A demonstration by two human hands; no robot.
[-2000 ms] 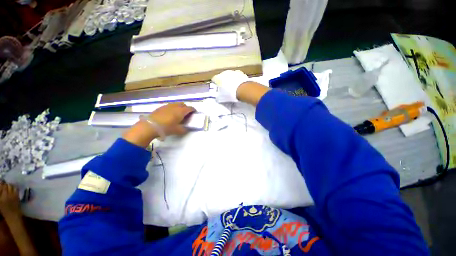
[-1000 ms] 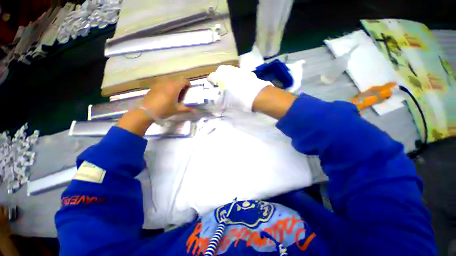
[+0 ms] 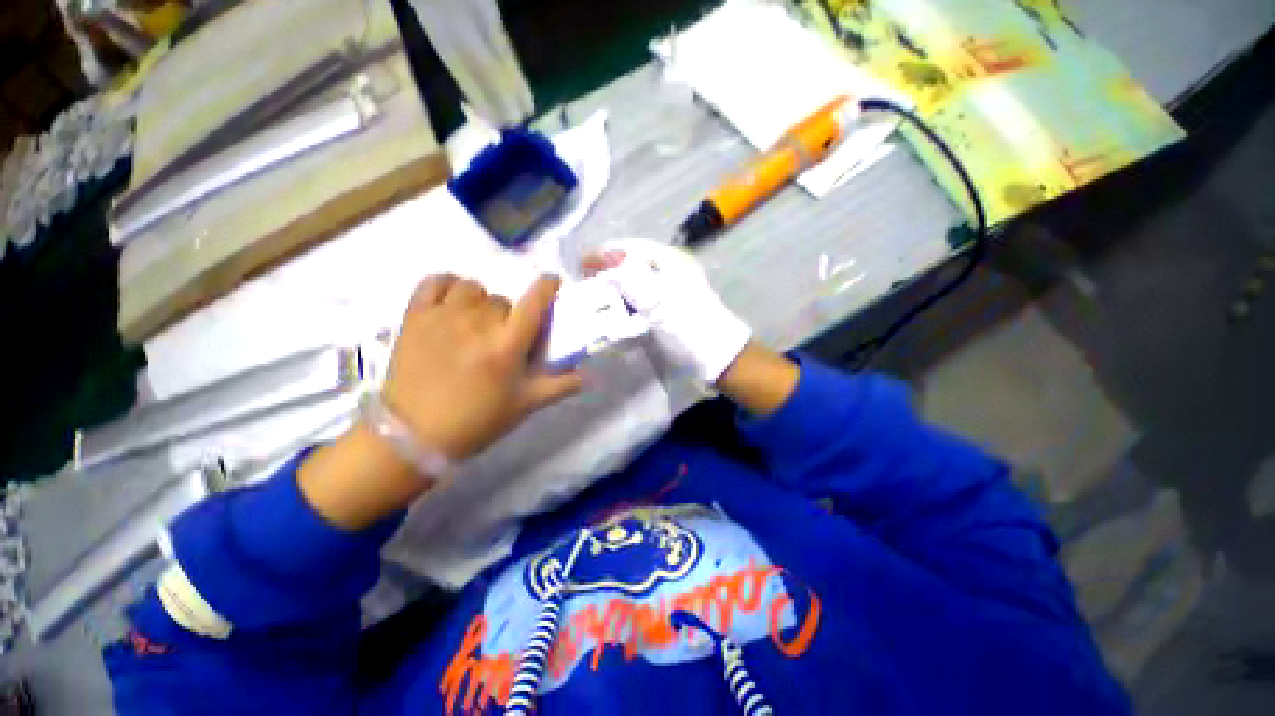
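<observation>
The white end of a light fixture (image 3: 580, 316) lies between my two hands over white cloth. My bare left hand (image 3: 469, 367) is around the fixture, with its end showing between thumb and fingers; the rest is hidden under the hand. My right hand (image 3: 668, 305), in a white glove with bare fingertips, has its fingers on the fixture's end. Any end cap or screw there is too blurred to tell.
A dark-blue screw box (image 3: 515, 189) stands beyond my hands. An orange electric screwdriver (image 3: 766, 179) lies at right, its black cord curling down. More fixtures lie at left (image 3: 224, 406) and on a beige slab (image 3: 287, 238). A yellow-green printed sheet (image 3: 979, 119) is far right.
The view has swung right and tilted. Both hands have moved nearer my body, and the fixture end between them now sits closer to me, right of the other bars.
</observation>
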